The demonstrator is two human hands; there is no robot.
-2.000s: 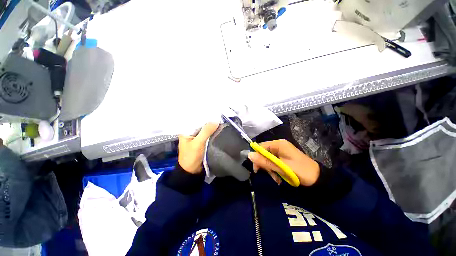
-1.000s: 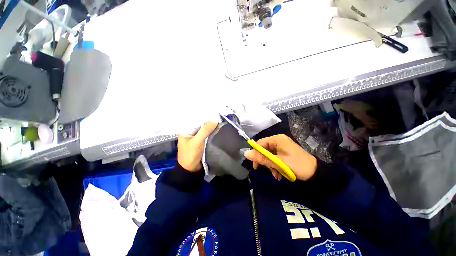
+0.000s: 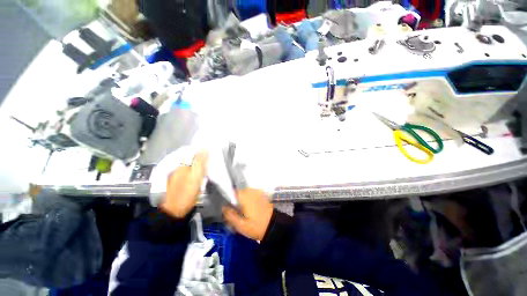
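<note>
A grey and white cut piece (image 3: 219, 186) is between my two hands at the front edge of the table, blurred by motion. My left hand (image 3: 186, 184) grips its left side. My right hand (image 3: 251, 211) grips its lower right side. The fabric scissors (image 3: 411, 139), with one yellow and one green loop, lie on the white table to the right, below the machine head. A white piece (image 3: 163, 173) shows behind my left hand.
The sewing machine (image 3: 427, 81) stands at the right; a dark-handled trimming tool (image 3: 475, 142) lies beside the scissors. A neighbouring grey machine (image 3: 107, 122) and grey oval piece (image 3: 173, 134) are at the left. Cloth bundles (image 3: 245, 53) lie beyond the table. White pieces (image 3: 202, 266) are below.
The scissors have left my right hand and lie on the table. Both hands have moved left in the picture with grey and white cloth. The view has shifted to show more beyond the table.
</note>
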